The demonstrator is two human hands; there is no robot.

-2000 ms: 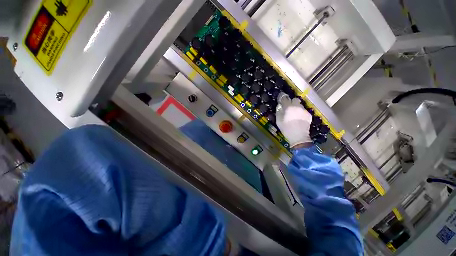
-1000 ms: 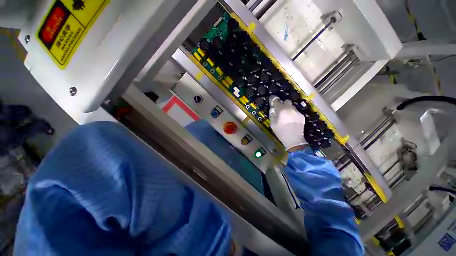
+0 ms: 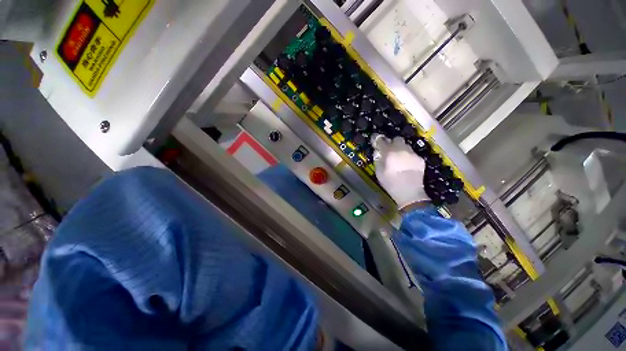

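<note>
A long green circuit board (image 3: 357, 110), packed with black round parts and yellow parts along its lower edge, lies diagonally between silver conveyor rails with yellow strips. My right hand (image 3: 400, 173), in a white glove, rests over the lower right part of the board. Its fingertips are bent down onto the parts; whether they pinch anything is hidden. My left hand is cut off by the bottom edge; only its blue sleeve, large in the lower left, and a sliver at the cuff show.
A panel with a red emergency stop (image 3: 318, 175) and a lit green button (image 3: 358, 210) runs below the board. The white machine cover (image 3: 158, 62) with a warning label (image 3: 96, 44) stands upper left. Metal rods and a white frame (image 3: 511, 103) lie to the right.
My right hand has shifted slightly up-left along the board from its place two seconds ago, its fingers still on the parts. The whole view has moved slightly.
</note>
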